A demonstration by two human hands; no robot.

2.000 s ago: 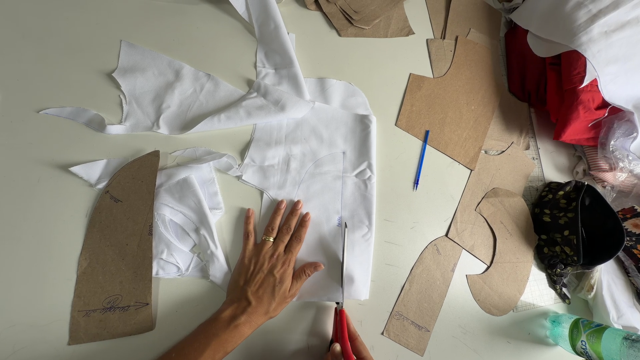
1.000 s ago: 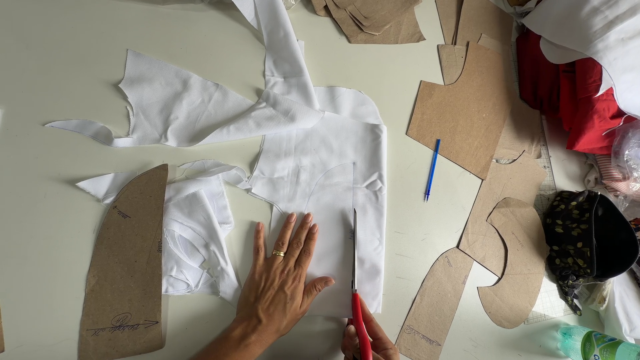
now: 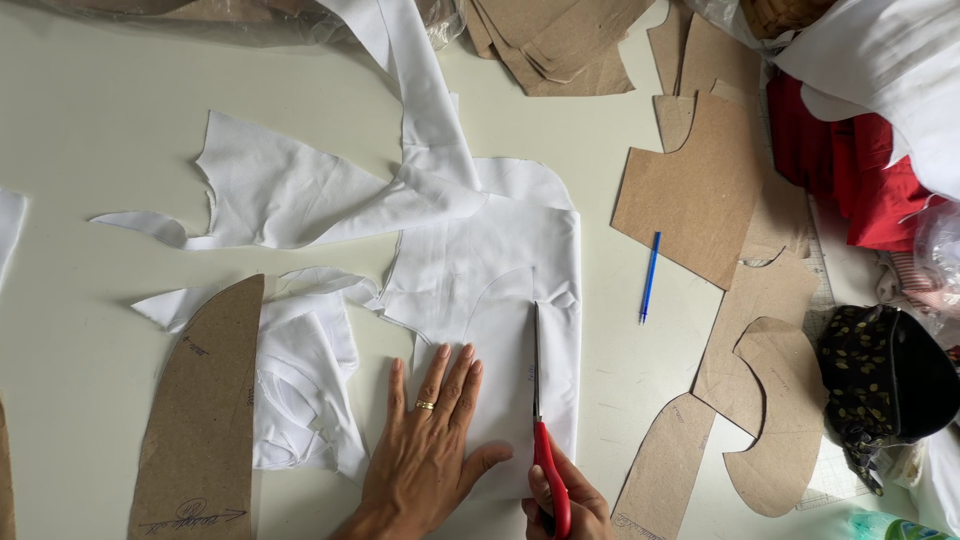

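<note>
White fabric (image 3: pixel 495 255) lies folded on the table, with a curved pattern outline drawn on it. My left hand (image 3: pixel 431 442) rests flat on its lower part, fingers spread, a ring on one finger. Red-handled scissors (image 3: pixel 551 472) are gripped in my right hand (image 3: pixel 570 495) at the bottom edge. Their blades lie along the drawn straight line, looking nearly closed, with the tip just below the line's upper end. A curved cardboard pattern piece (image 3: pixel 199 405) sits left of my left hand, partly over crumpled white scraps (image 3: pixel 300 382).
Cardboard pattern pieces (image 3: pixel 690 195) lie on the right, near a blue pen (image 3: pixel 650 277). More cardboard (image 3: pixel 555 45) is stacked at the top. A dark patterned pouch (image 3: pixel 862 360), red fabric (image 3: pixel 810 142) and a green bottle (image 3: pixel 892 525) line the right side.
The scissors in my right hand have moved up along the drawn line, farther into the white fabric. My left hand stays flat on it. The view has shifted somewhat.
</note>
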